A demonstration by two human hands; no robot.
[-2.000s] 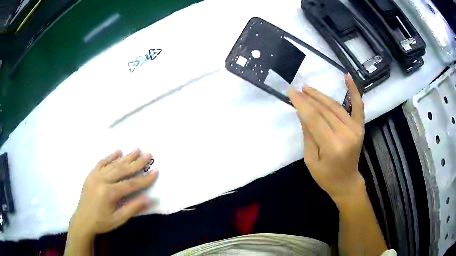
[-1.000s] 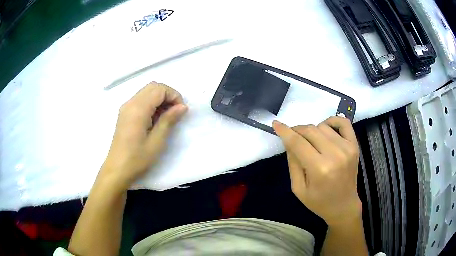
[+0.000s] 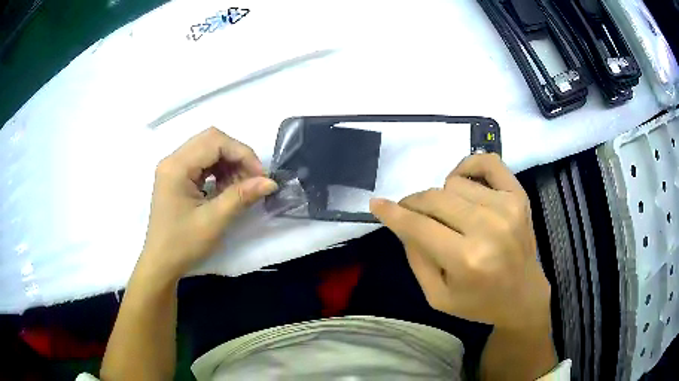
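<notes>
A black phone middle frame (image 3: 344, 156) lies level in front of me, its solid camera end to the left. My right hand (image 3: 469, 223) holds its right end and lower edge. My left hand (image 3: 216, 193) pinches a clear, shiny wrinkled plastic piece (image 3: 289, 195) at the frame's left end; the plastic covers part of that end. Whether it is a bag or a film I cannot tell. A flat whitish poly bag stack (image 3: 246, 78) with a raised edge line and printed triangle marks lies behind my left hand.
Stacks of unbagged black frames (image 3: 555, 100) stand at the upper right. A pale shiny packet (image 3: 648, 45) lies beyond them. A white blister tray (image 3: 651, 223) with dark holes is at the right, beside dark stacked layers. A green surface (image 3: 56, 56) is at the upper left.
The frame has turned level and moved left towards my left hand. My left hand now pinches clear plastic at its end. My right hand has stayed on the frame.
</notes>
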